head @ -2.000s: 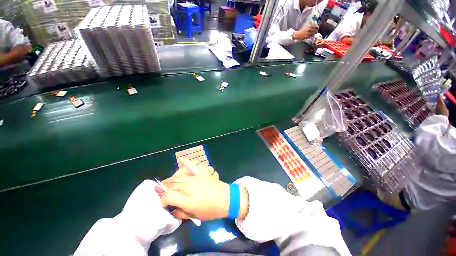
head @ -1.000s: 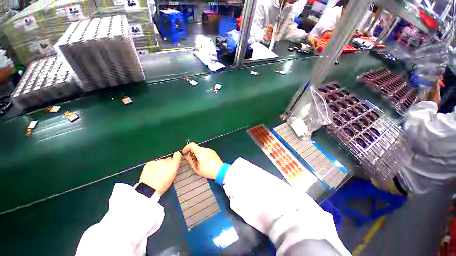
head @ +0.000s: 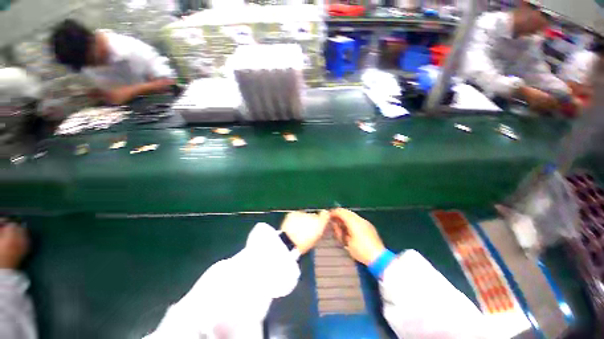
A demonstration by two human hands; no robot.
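A strip sheet (head: 340,285) with grey-tan strips on blue backing lies on the dark green bench, below my hands. My left hand (head: 306,229), with a dark band at its wrist, is at the sheet's far end. My right hand (head: 358,236), with a blue wrist band (head: 381,263), meets it there, fingertips close together. The fingers are curled and blurred; whether they hold anything is hidden. No tweezers can be made out.
An orange-red label sheet (head: 478,265) and a second strip sheet (head: 526,281) lie to the right, near a clear plastic bag (head: 544,212). Small modules (head: 238,142) lie along the green belt (head: 265,175). Stacked trays (head: 269,83) stand across it. People in white work opposite; another person's hand (head: 12,245) is at far left.
The view has swung left, so the scene sits further right, and people opposite and at left now show. My hands remain together at the sheet's far end, as one second ago.
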